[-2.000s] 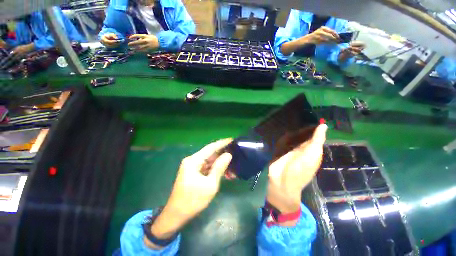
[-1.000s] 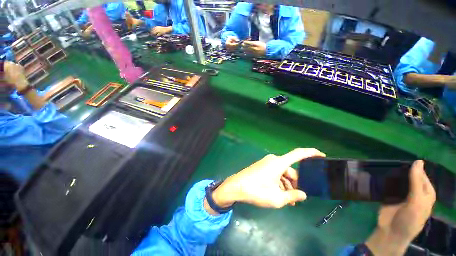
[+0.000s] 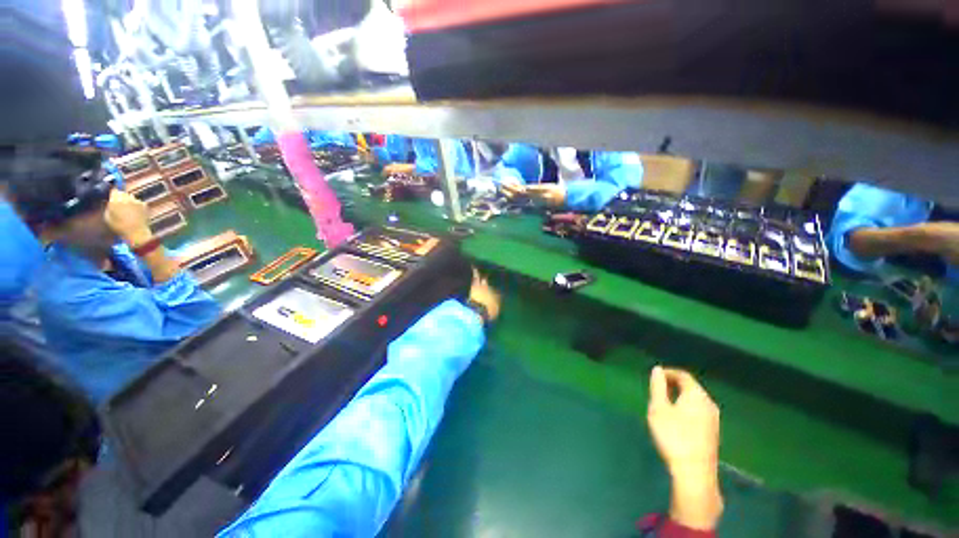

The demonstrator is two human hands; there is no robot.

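The black foam tray stack [image 3: 363,357] stands at left, a red dot on its side. In its top lie a white-backed display module [image 3: 303,314] and, farther along, silver-backed ones [image 3: 354,274] with orange flex strips. My left hand [image 3: 483,294] is stretched out to the far right end of the stack; it is small and blurred, and its fingers and any grip are unclear. My right hand [image 3: 686,426] is raised over the green bench mat [image 3: 557,441], fingers loosely curled, with nothing visible in it.
A small phone-like part [image 3: 573,280] lies on the green line, before a black partitioned tray [image 3: 715,252]. Orange-brown frames [image 3: 284,265] lie beyond the stack. A person in blue sits at left. A shelf edge [image 3: 589,124] crosses above.
The black panel held between both hands is out of sight. My left hand has moved forward to the foam stack. My right hand has moved left and holds nothing visible. The view has tilted up.
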